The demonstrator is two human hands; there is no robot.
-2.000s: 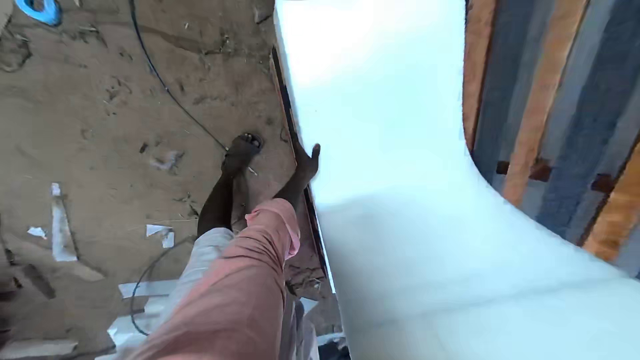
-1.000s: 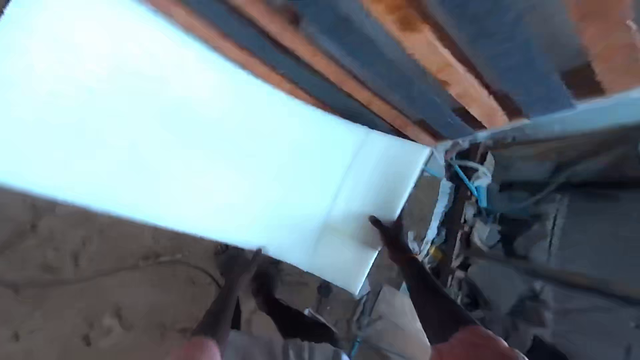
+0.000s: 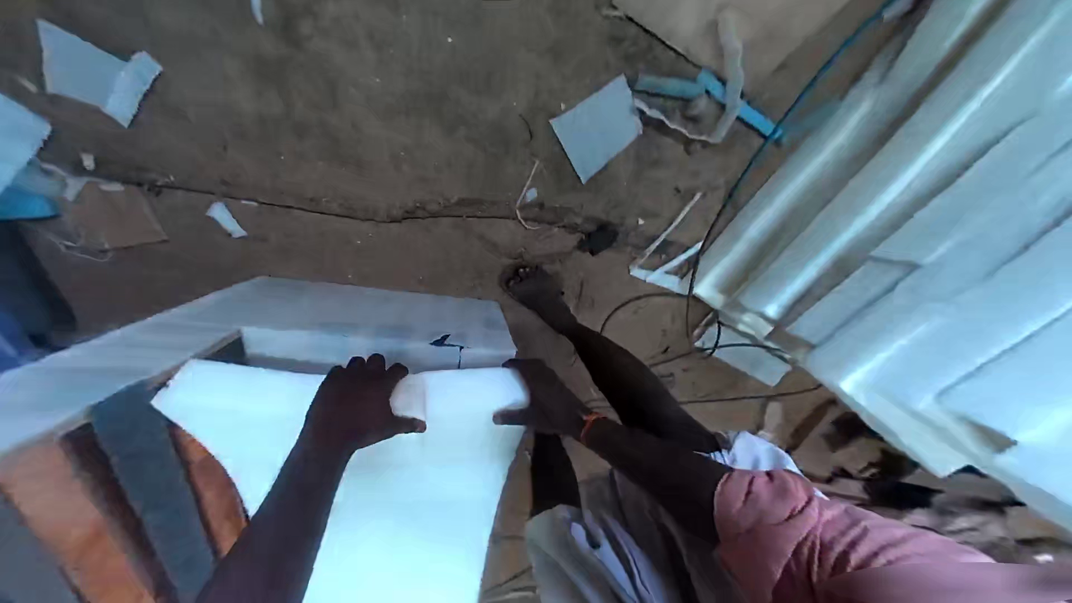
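Note:
A white, flexible sheet, seemingly foam [image 3: 419, 502], lies over a frame with brown slats [image 3: 67, 511] and grey strips between them. Its far end is rolled or folded over beside the frame's pale edge board [image 3: 377, 314]. My left hand [image 3: 360, 406] grips the left part of this fold, fingers over the far side and thumb toward me. At the right corner of the fold my right hand [image 3: 548, 398], with an orange band at the wrist, holds the sheet the same way. The underside of the sheet is hidden.
Long items in whitish plastic wrap [image 3: 913, 251] stand at the right. A dark cable [image 3: 754, 159] runs beside them and loops over the dirt floor [image 3: 352, 109]. Paper or foam scraps [image 3: 596, 126] lie about. My bare foot [image 3: 536, 289] is just beyond the frame's corner.
The view has swung round strongly. One second ago my hands were apart at the sheet's edges, and its end lay flat; now both hold that end, which is folded over.

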